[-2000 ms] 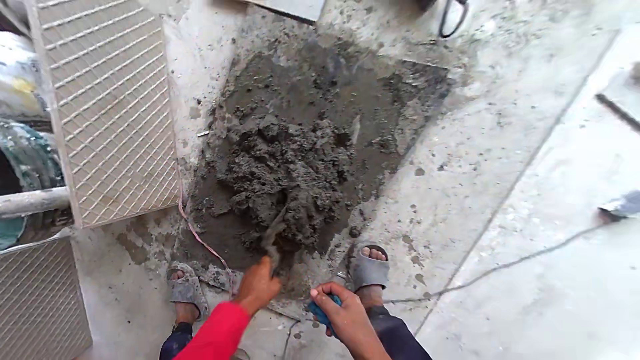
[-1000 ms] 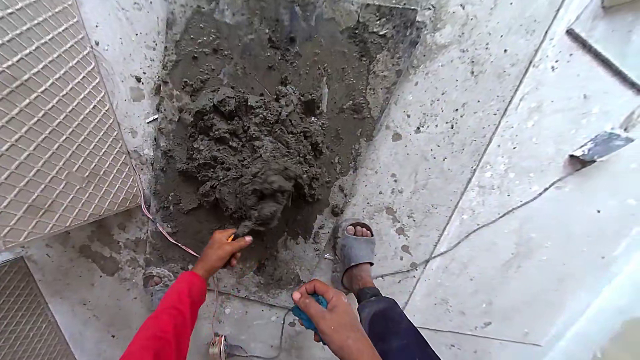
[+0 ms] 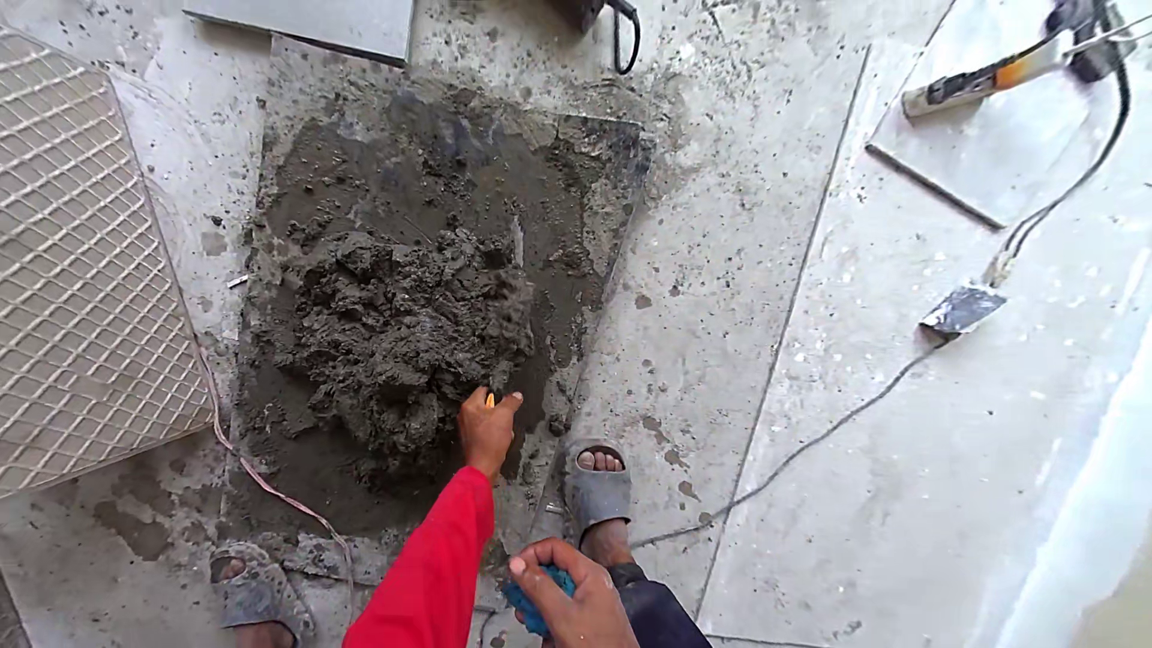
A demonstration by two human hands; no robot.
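A heap of wet grey mortar (image 3: 409, 333) lies on a mortar-smeared board (image 3: 562, 193) on the floor. At the heap's lower right edge, my left hand (image 3: 488, 432), in a red sleeve, is closed around the yellow-orange handle (image 3: 490, 400) of a tool, probably a trowel. Mortar hides or covers the tool's blade. My right hand (image 3: 580, 598) is near the bottom centre, clear of the heap, with its fingers around a crumpled blue item (image 3: 540, 596), perhaps a cloth or sponge; the hand partly covers it.
My feet in grey sandals (image 3: 598, 486) flank the board's near end. Grid-backed tile (image 3: 90, 270) stands at left, beside a thin pink wire (image 3: 279, 493). A grey cable (image 3: 832, 430) crosses the floor at right to a taped joint (image 3: 963, 310). A corded power tool (image 3: 999, 76) lies upper right.
My left hand, still on the tool, has moved right along the near side of the heap. My right hand keeps the blue item. The view has shifted, showing the power tool at upper right.
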